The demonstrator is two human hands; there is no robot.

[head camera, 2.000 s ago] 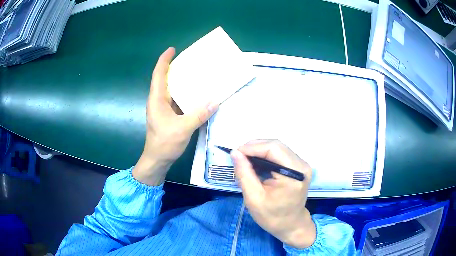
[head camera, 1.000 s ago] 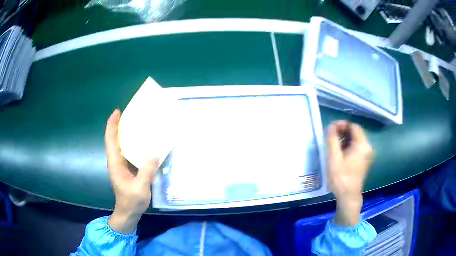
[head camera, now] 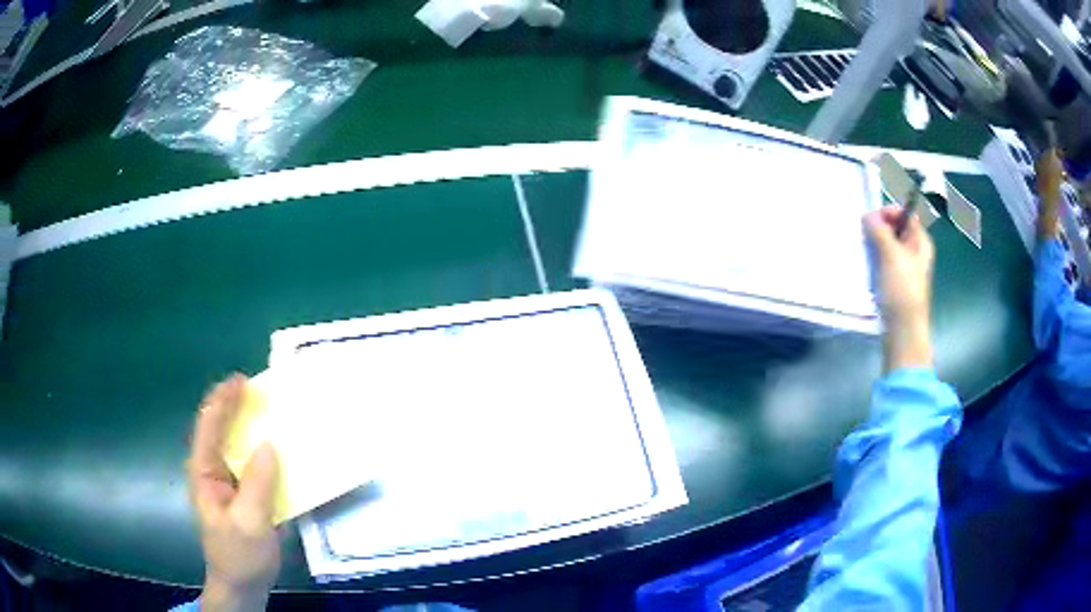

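A white-edged housing (head camera: pixel 479 430) with a glaring white centre lies flat on the green bench in front of me. My left hand (head camera: pixel 236 484) holds a pale yellow release-paper sheet (head camera: pixel 329 448) over the housing's left edge. My right hand (head camera: pixel 903 257) is closed at the right edge of a second housing (head camera: pixel 736 215), which is slightly blurred and sits over the small pile at right. A thin dark tool, probably the tweezers (head camera: pixel 912 201), sticks up from the right hand. Small adhesive pieces cannot be made out.
A crumpled clear bag (head camera: pixel 245 96) lies beyond the white strip (head camera: pixel 323 179). A white crumpled piece (head camera: pixel 485 14) and a white-grey blower (head camera: pixel 724 54) are at the far side. Tan flat pieces (head camera: pixel 963 213) lie at right. A blue-rimmed bin (head camera: pixel 742 580) is below the bench edge. Another person's sleeve (head camera: pixel 1053 299) shows at far right.
The view has shifted right. My right hand has moved from the tablet in front to the right pile's top panel, whose centre now glares white. My left hand still holds the sheet at the front housing's left.
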